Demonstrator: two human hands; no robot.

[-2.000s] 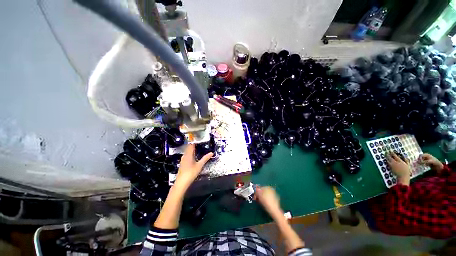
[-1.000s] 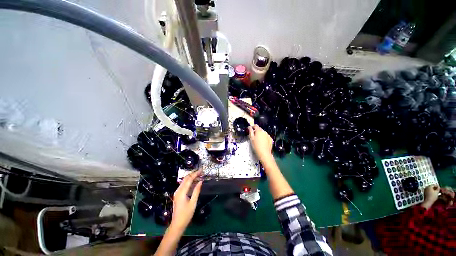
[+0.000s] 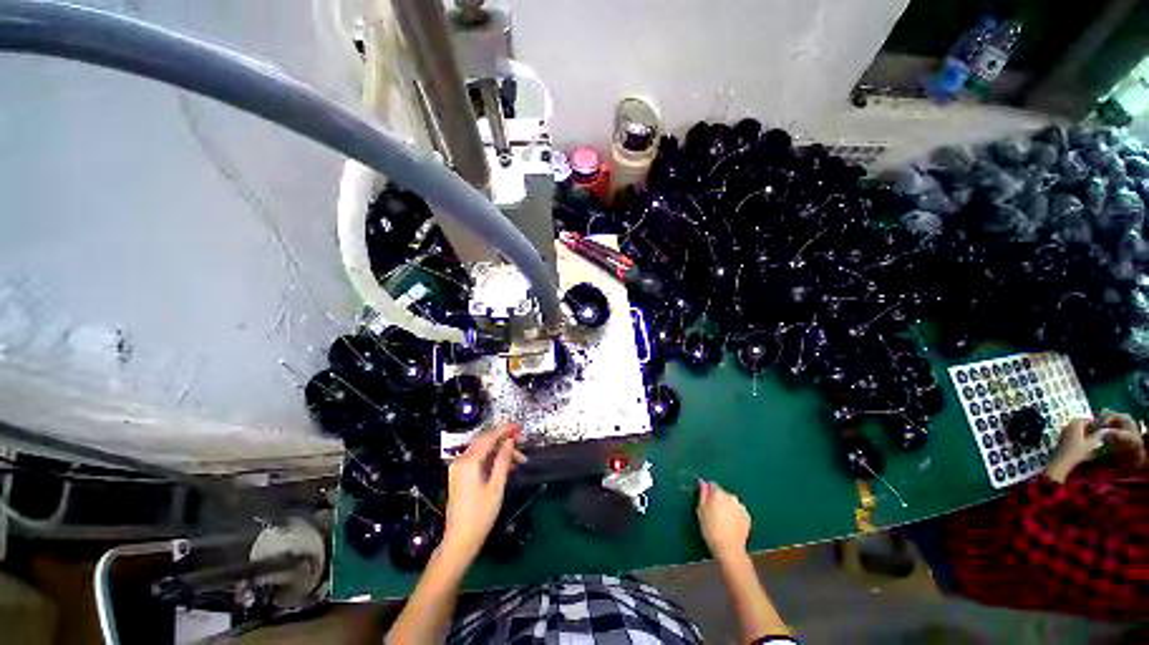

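Note:
The machine's white, speckled base plate (image 3: 599, 403) stands on the green bench. One round black unit (image 3: 464, 406) sits at its left front. Another black unit (image 3: 586, 306) lies right of the silver machine head (image 3: 502, 292). A dark piece (image 3: 539, 368) is directly under the head, partly hidden. My left hand (image 3: 476, 485) is at the plate's front-left edge, fingers slightly apart, with nothing visible in them. My right hand (image 3: 725, 519) is over the bench, right of the machine, fingers curled. A faint thin loop shows near its fingertips; I cannot tell whether it is held.
Black units are heaped left (image 3: 378, 397) and right (image 3: 781, 252) of the machine. A red-handled tool (image 3: 595, 255) lies at the plate's rear. A white device (image 3: 628, 481) sits at its front right. A grey hose (image 3: 315, 107) arcs overhead. Another person's hands (image 3: 1081, 441) are over a parts tray (image 3: 995, 435).
My right hand has left the black unit at the plate's right rear and moved forward and right over the bench. That unit stays on the plate. My left hand has barely moved.

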